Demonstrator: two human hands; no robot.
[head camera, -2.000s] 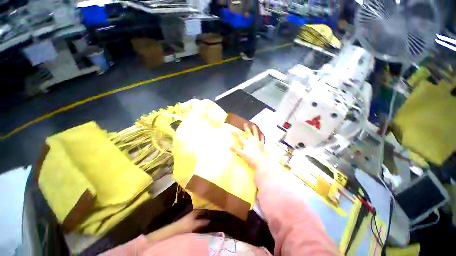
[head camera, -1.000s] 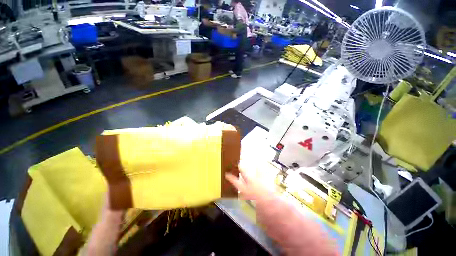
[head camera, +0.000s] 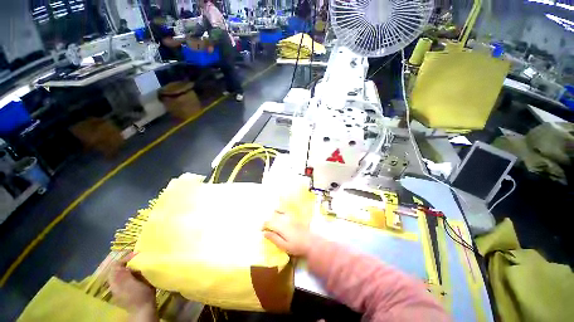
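Note:
A large yellow bag body with a brown patch at its lower right corner lies left of the sewing machine, partly washed out by bright light. Yellow handle loops stand up behind its far edge. My left hand grips the bag's near left edge; part of the hand is hidden. My right hand rests on the bag's right part, fingers bent; whether it grips is unclear. A yellow clamp sits under the machine head.
A jig board with yellow tape lies at the right. A bundle of straps and a yellow pile are at left. A control panel, a hanging yellow bag and a fan stand beyond. A person stands across the aisle.
The view has turned to the right. The bag was lifted and turned, and its handle loops now show at the far side. My left hand has come to its left edge.

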